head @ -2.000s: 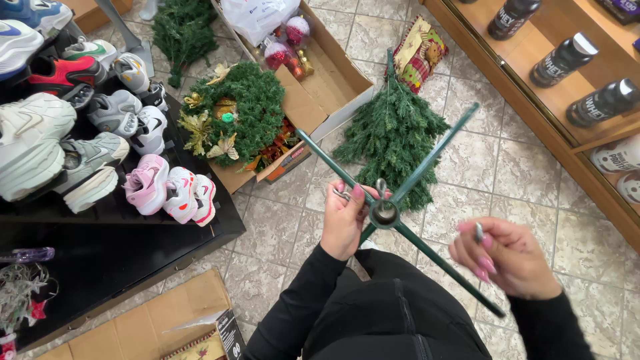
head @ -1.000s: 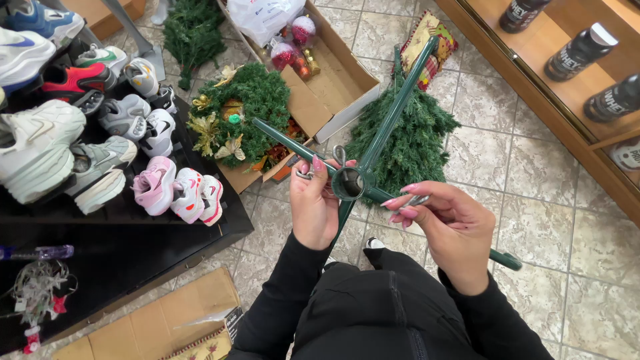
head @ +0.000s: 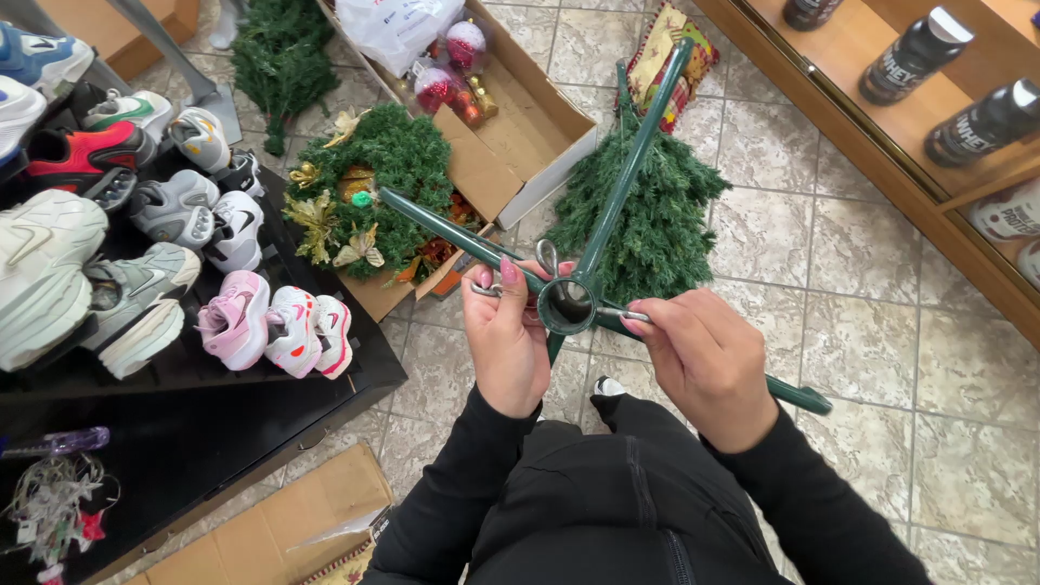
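Note:
A green metal Christmas tree stand (head: 626,171) with spread legs is held up in front of my body, the round opening of its collar facing me. My left hand (head: 510,341) grips a leg beside the collar and also has a metal eye bolt (head: 486,289) between its fingers. Another eye bolt (head: 547,255) stands at the collar's upper left. My right hand (head: 711,357) pinches a third eye bolt (head: 619,313), whose tip meets the collar's right side. Whether its thread is in the hole I cannot tell.
Artificial tree sections (head: 642,219) lie on the tiled floor, near a wreath (head: 398,154) and an open cardboard box (head: 544,114) of ornaments. Shoes (head: 236,317) fill a black display at left. A wooden shelf (head: 861,138) with bottles stands at right. Another cardboard box (head: 276,520) lies lower left.
My right hand has come in from the right, bringing its eye bolt to the collar. The stand has tilted so its collar opening faces me more. My left hand keeps its hold.

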